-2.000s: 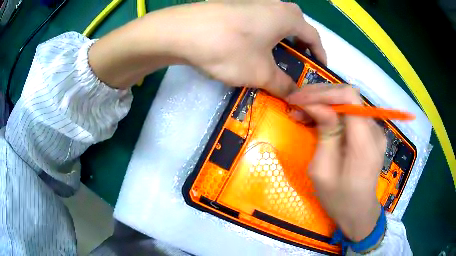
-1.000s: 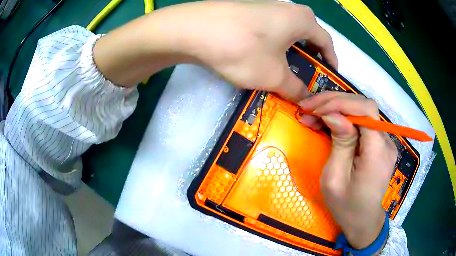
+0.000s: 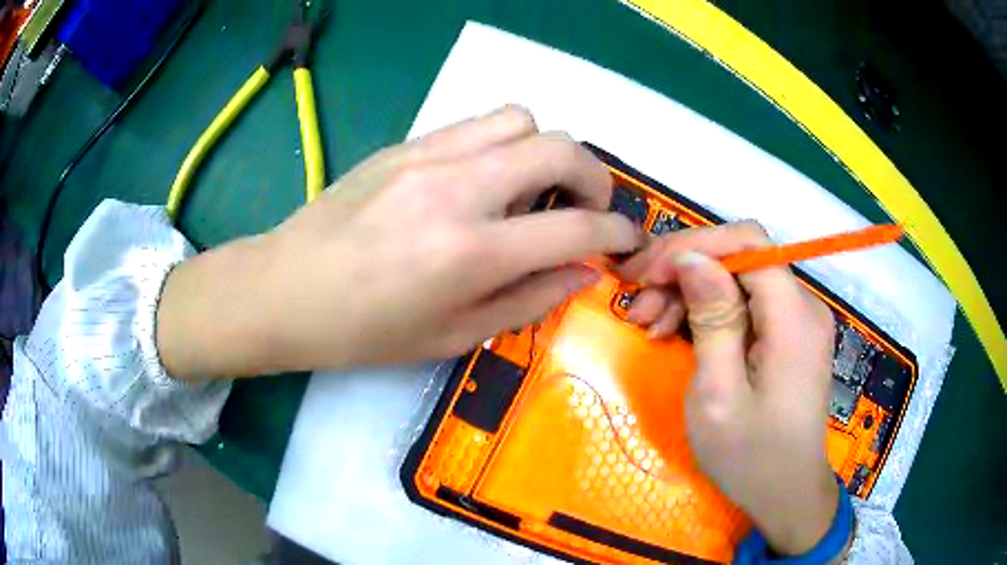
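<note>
The orange tablet housing (image 3: 585,441) with a black rim lies tilted on a white foam sheet (image 3: 359,441). A thin dark cable (image 3: 618,425) curves over its honeycomb bay. My right hand (image 3: 751,364) holds the orange spudger (image 3: 817,249), its blunt rear end pointing right; its working end is hidden by the fingers. My left hand (image 3: 442,243) lies over the housing's upper left part, fingertips close to my right fingertips. Whether the left fingers pinch something is hidden. The main board (image 3: 856,359) shows at the right side. A black block (image 3: 489,391) sits at the left edge.
Cutters with yellow handles (image 3: 310,138) lie on the green mat (image 3: 375,55) above my left wrist. A blue object (image 3: 122,39) and a black cord (image 3: 83,160) are at the upper left. A yellow edge line (image 3: 817,121) curves along the right.
My left hand has moved down and left, off the housing's top edge and over its upper left part. The spudger's rear end has swung upward. The cutters show more fully.
</note>
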